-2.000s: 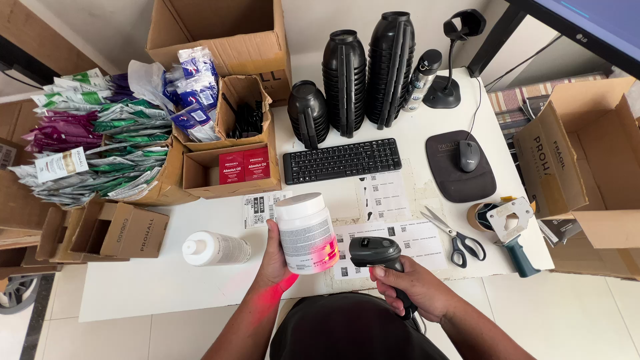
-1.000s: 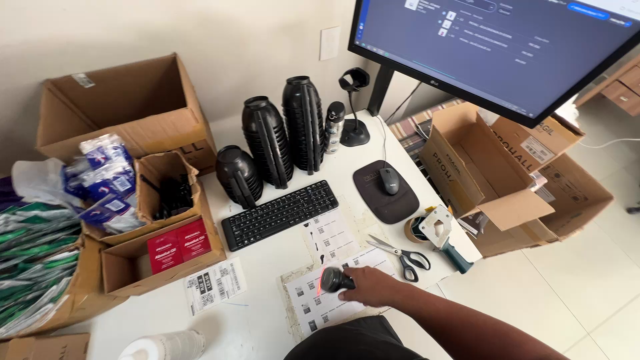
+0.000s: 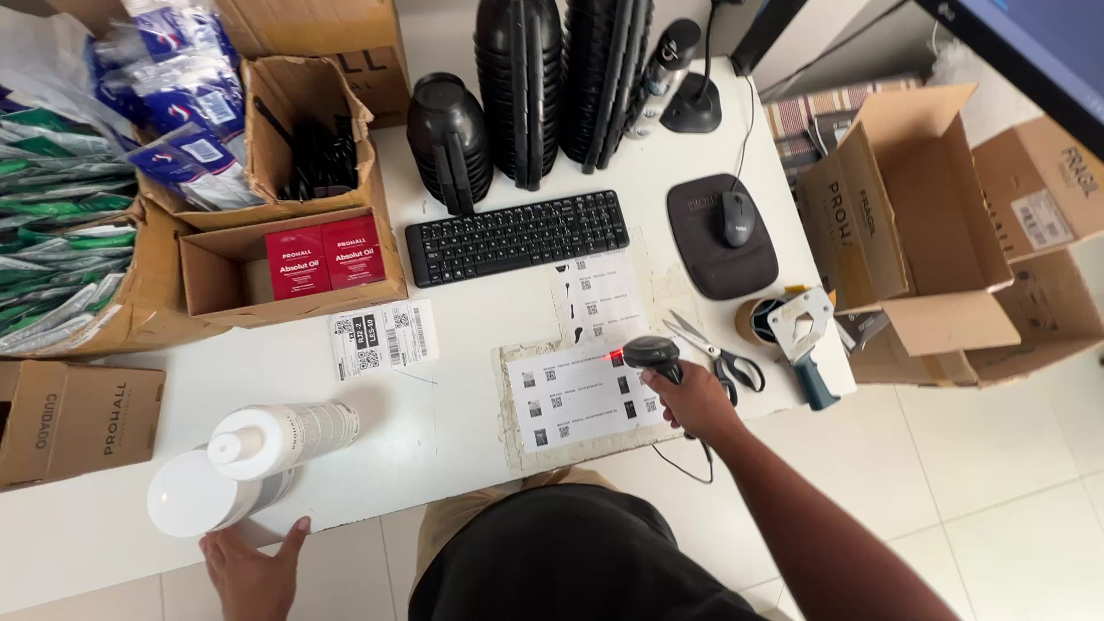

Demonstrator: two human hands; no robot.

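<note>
My right hand [image 3: 693,398] grips a black handheld barcode scanner [image 3: 653,352] over a printed sheet of codes [image 3: 573,398] taped near the table's front edge; the scanner's red light falls on the sheet. My left hand [image 3: 252,565] is at the front edge, fingers apart, its fingertips close to a white jar [image 3: 191,493]; whether they touch it I cannot tell. Beside the jar, a white bottle [image 3: 302,433] stands and partly overlaps it in view. A label with codes [image 3: 382,339] lies behind the bottle.
Scissors [image 3: 714,352] and a tape dispenser [image 3: 798,332] lie right of the sheet. Behind are a keyboard [image 3: 519,237], a mouse [image 3: 737,218] on a pad, and stacks of black plastic containers [image 3: 517,95]. Cardboard boxes [image 3: 297,309] holding packets stand left; open boxes [image 3: 931,207] stand right.
The jar was in my left hand two seconds ago; it now stands on the table beside the bottle. My right hand has moved the scanner from facing the jar to over the printed sheet.
</note>
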